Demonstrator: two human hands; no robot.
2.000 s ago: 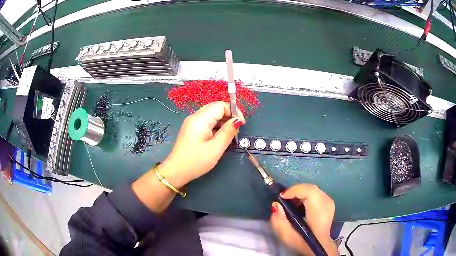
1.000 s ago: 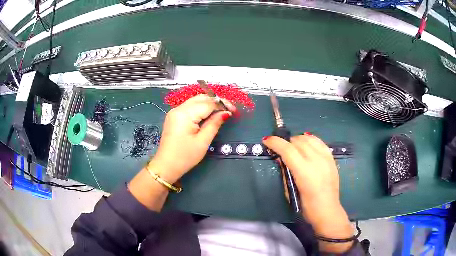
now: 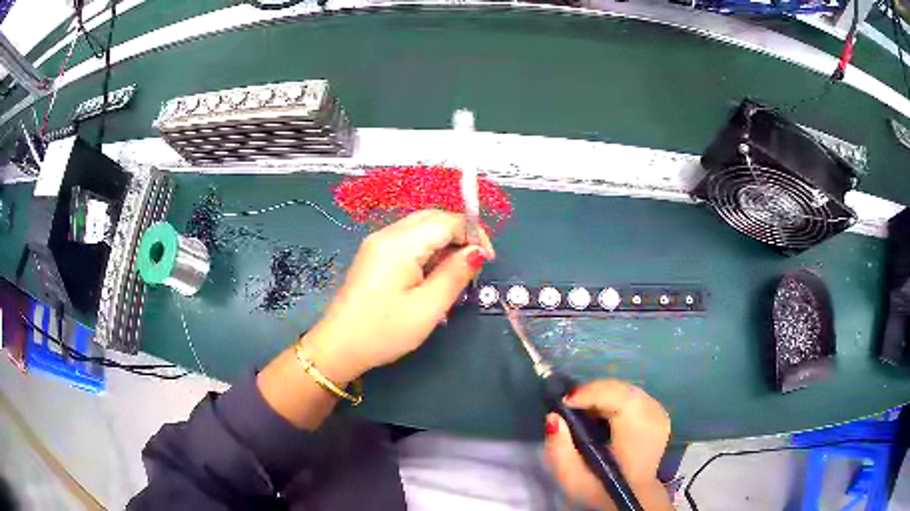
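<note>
A black LED bar housing [image 3: 589,311] lies on the green mat with a row of white LED boards [image 3: 549,296]; its left end is hidden under my left hand. My left hand [image 3: 404,284] holds pale tweezers [image 3: 470,190], wide end up, over the left part of the bar; their tips are hard to make out. My right hand [image 3: 614,439] holds the soldering iron [image 3: 559,384] by its black handle, its thin tip at the bar's near edge, right of the tweezers. A heap of red wires [image 3: 399,192] lies behind my left hand.
Left are a solder wire spool [image 3: 175,259], black wires [image 3: 294,277] and a grey stacked bar [image 3: 135,261]. More stacked bars [image 3: 254,125] stand back left. A black fan [image 3: 773,190] and a scoop-shaped holder [image 3: 801,329] stand right.
From a second ago, the iron tip has swung from behind the bar down to its near edge. The tweezers have moved from the red heap to the bar. The visible LED row sits further right.
</note>
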